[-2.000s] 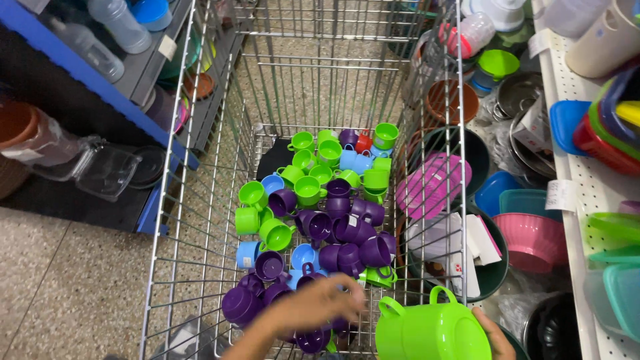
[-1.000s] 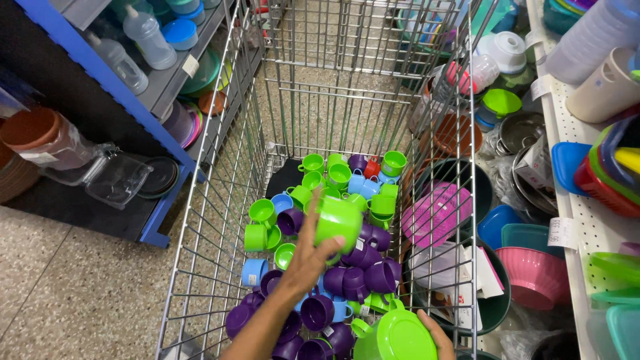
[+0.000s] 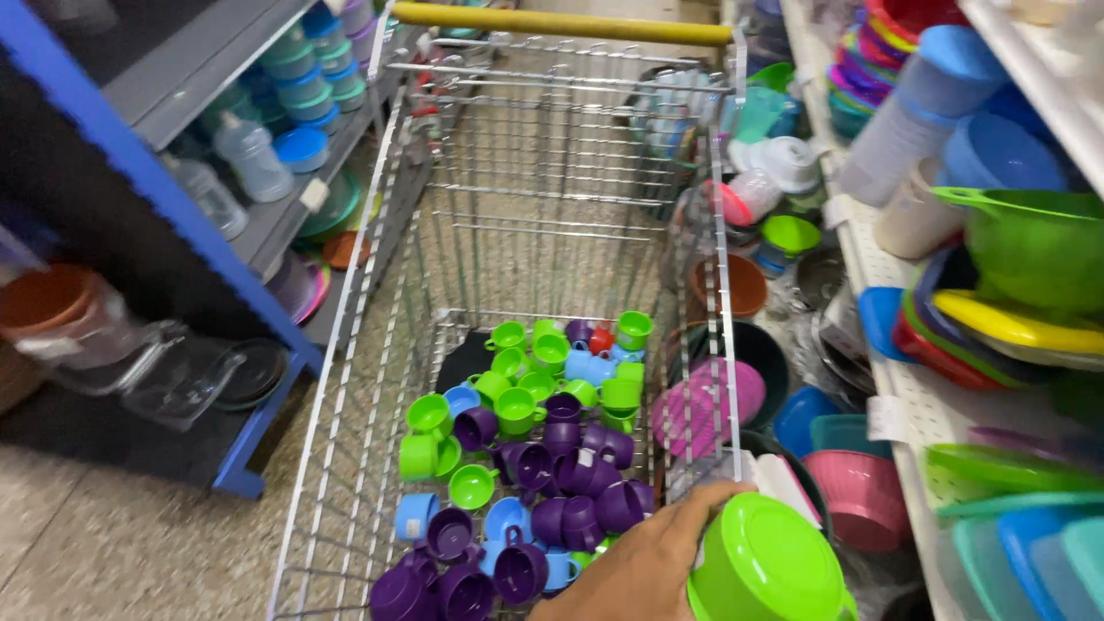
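My left hand (image 3: 642, 561) comes in from the bottom edge, its fingers against the left side of a bright green plastic cup (image 3: 772, 561), base up, at the lower right. Whether more cups are nested with it is hidden. My right hand does not show. Left of my hand, many small plastic cups with handles lie loose on the floor of a wire shopping cart (image 3: 724, 345): green cups (image 3: 517, 410) mostly farther up, purple cups (image 3: 582, 470) in the middle and below, a few light blue cups (image 3: 507, 517), and a red piece (image 3: 601, 339) at the far end.
The cart has a yellow handle bar (image 3: 561, 23) at its far end. A blue-edged shelf (image 3: 172, 198) with bottles and tubs stands left. Close on the right, a white shelf (image 3: 914, 379) holds bowls and strainers; pink and blue basins (image 3: 858, 496) are stacked below it.
A second ago my left hand held a green cup above the pile; now it is at the green cup lower right. My right hand has gone out of sight. The view has shifted, showing the yellow bar.
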